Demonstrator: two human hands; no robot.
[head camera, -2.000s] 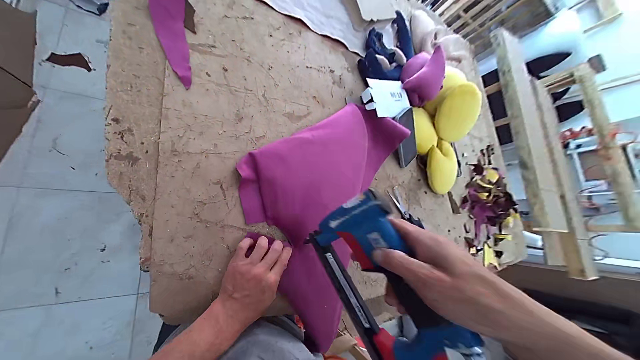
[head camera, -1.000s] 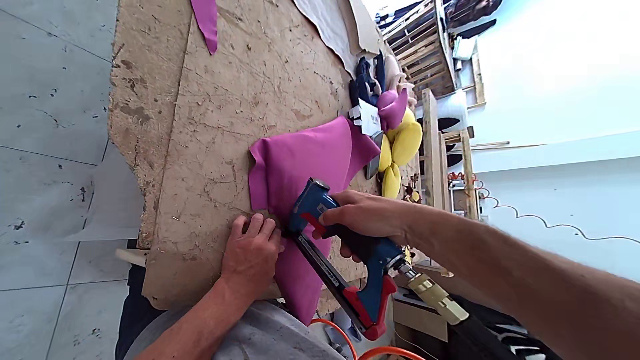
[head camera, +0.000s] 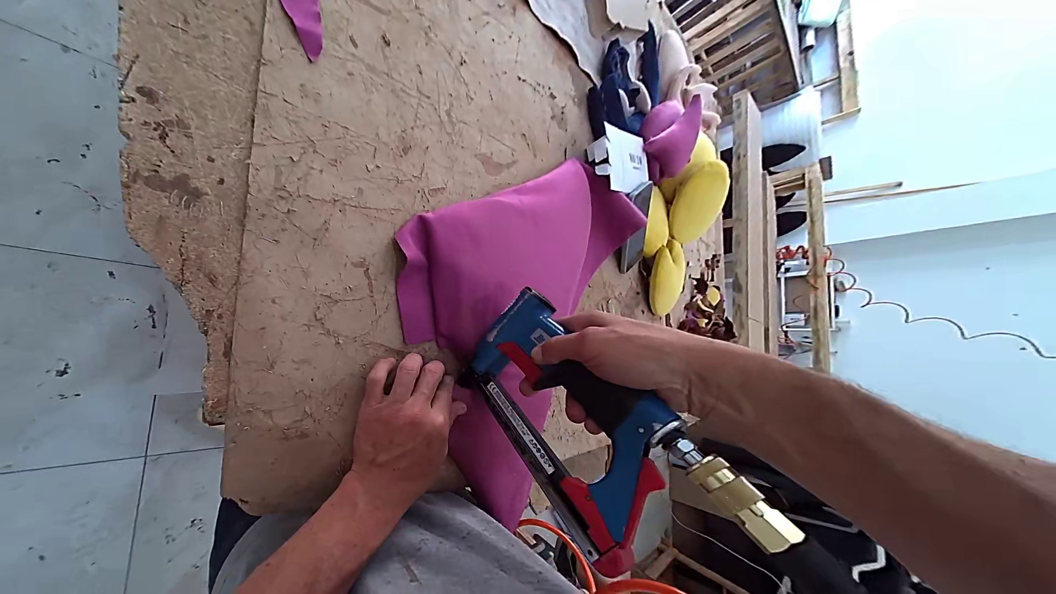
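My right hand (head camera: 610, 363) is wrapped around the black grip of a blue and red pneumatic staple gun (head camera: 619, 487), a brass air coupling at its rear. The gun's nose rests at the near left edge of a magenta upholstery piece (head camera: 511, 247), which lies on the wooden worktable. Just left of the nose, my left hand (head camera: 408, 421) presses down with bent fingers beside the magenta edge; its fingertips are partly hidden, so whether they pinch the fabric is unclear. A narrower magenta flap (head camera: 495, 462) hangs toward my lap under the gun.
Yellow padded pieces (head camera: 700, 202), a small magenta piece (head camera: 672, 136), dark blue gloves (head camera: 619, 91) and a white printed card (head camera: 625, 158) lie at the far right. Scraps (head camera: 705, 313) are heaped beside a wooden frame (head camera: 749, 223). An orange hose (head camera: 569, 540) runs below; the table's left edge (head camera: 177, 272) is ragged.
Two seconds ago the staple gun was blurred and slightly apart from my left hand; now its nose is close against my left fingers. The view has shifted.
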